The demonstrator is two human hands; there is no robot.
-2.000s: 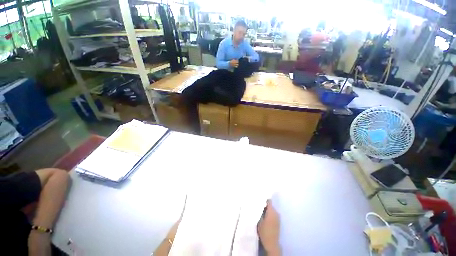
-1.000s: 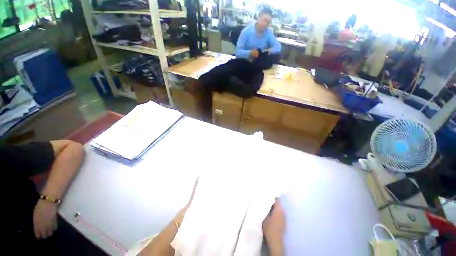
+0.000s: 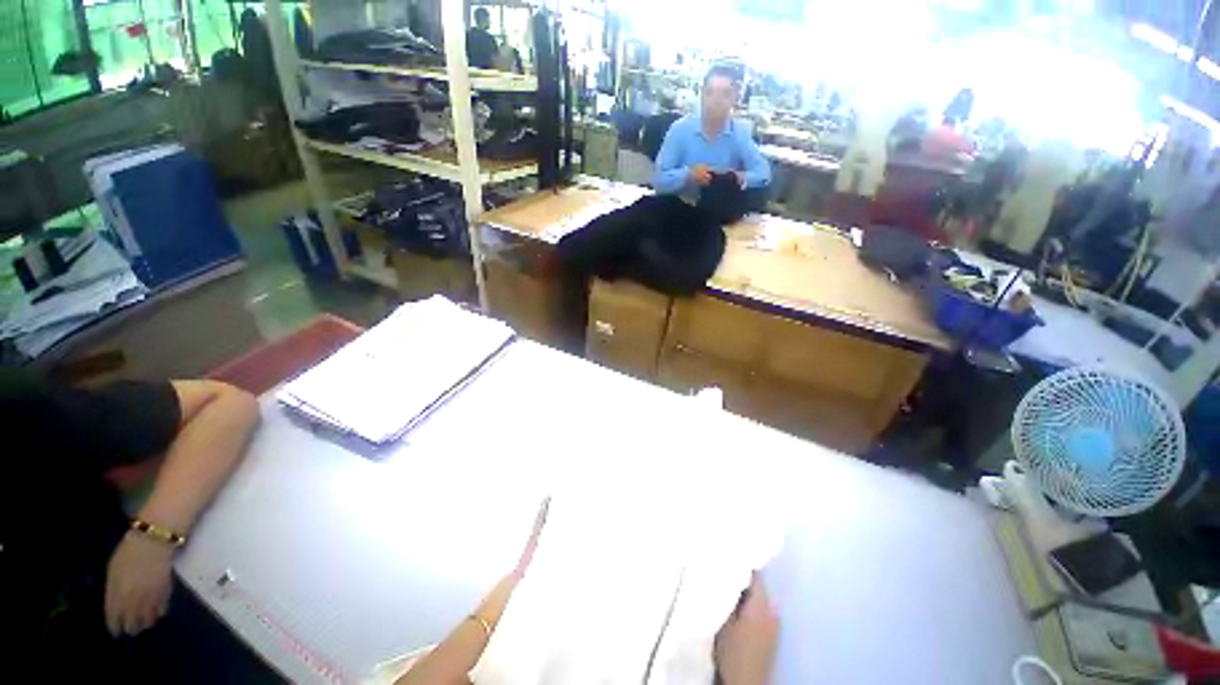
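Note:
A white garment [image 3: 595,622] lies on the pale table [image 3: 856,562] at the bottom middle, washed out, with a dark fold or seam line down it. My left hand [image 3: 498,609] is at its left edge, with a thin bracelet at the wrist; its fingers are mostly hidden by the cloth and glare. My right hand [image 3: 749,634] is at the garment's right edge, cut off by the bottom of the picture, its fingertips against or under the cloth. Whether either hand grips the cloth cannot be told.
A paper stack [image 3: 397,367] lies at the table's back left. A person's bare arm [image 3: 201,468] rests on the left edge, by a tape measure [image 3: 288,636]. A fan [image 3: 1097,442], smartphone [image 3: 1094,563] and box [image 3: 1110,645] stand right. A person in blue handles a black garment [image 3: 656,241] behind.
The camera view has turned left, so the table and shelves sit further right. More of the cloth's left side and my left wrist shows than two seconds ago. Both hands remain at the garment's sides.

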